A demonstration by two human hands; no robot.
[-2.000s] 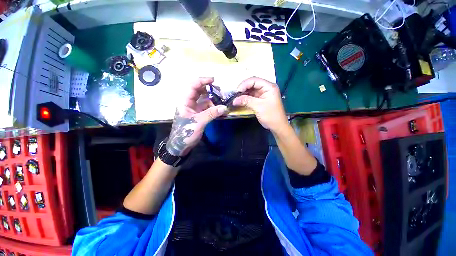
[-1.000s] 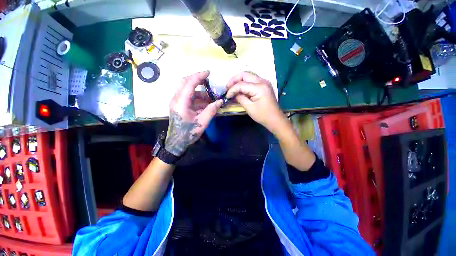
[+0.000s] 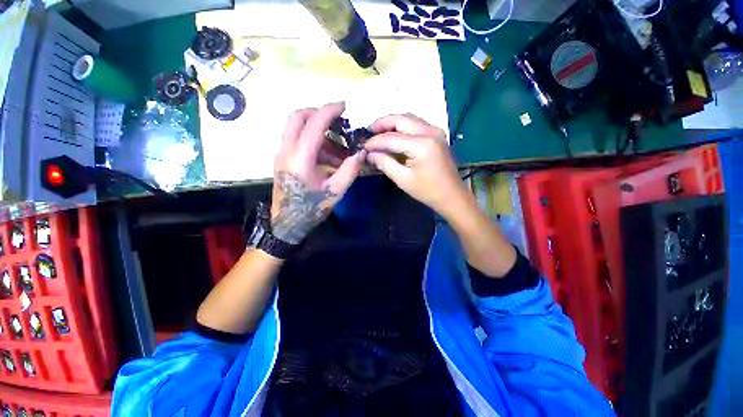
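A small black device housing is held in the air between my two hands, above the front edge of the cream board. My left hand holds its left side between fingers and thumb. My right hand has its fingertips on the right side of the housing. The fingers cover much of it, and its inner parts are too small to tell.
The electric screwdriver hangs above the board. A black ring and round subassemblies lie at the left. Black stickers lie at the back. A fan stands right. Red crates flank me, with a black tray at the right.
The view has shifted slightly, so the bench items sit further up and left. Both hands still hold the housing, which has turned a little between the fingers.
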